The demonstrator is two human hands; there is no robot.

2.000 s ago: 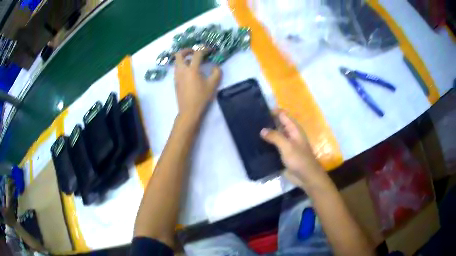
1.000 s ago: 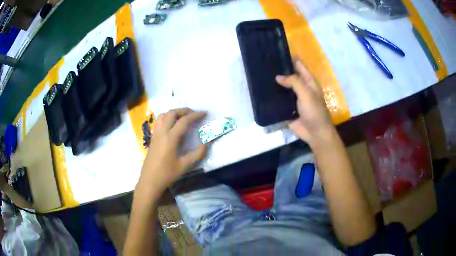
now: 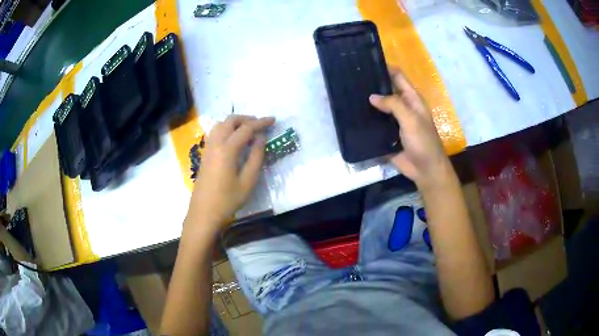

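A black housing shell (image 3: 355, 85) lies tilted on the white sheeting, its ribbed open side up. My right hand (image 3: 415, 131) holds it by its right edge, thumb inside. A green circuit board (image 3: 282, 145) is right beside the fingers of my left hand (image 3: 232, 157); its left end is hidden by the fingers, and I cannot tell whether they grip it. Tiny black button caps (image 3: 196, 159) lie on the yellow tape, partly behind my left hand.
Fitted housings (image 3: 123, 88) overlap in a row at left. Blue-handled cutters (image 3: 494, 58) lie at right. One loose circuit board (image 3: 209, 10) is at the far edge. A carton with a red plastic bag (image 3: 515, 197) stands below the bench at right.
My left hand has come from the far board pile to the near side, with a circuit board now beside it. That board has since turned, showing a greener face. My right hand still holds the shell.
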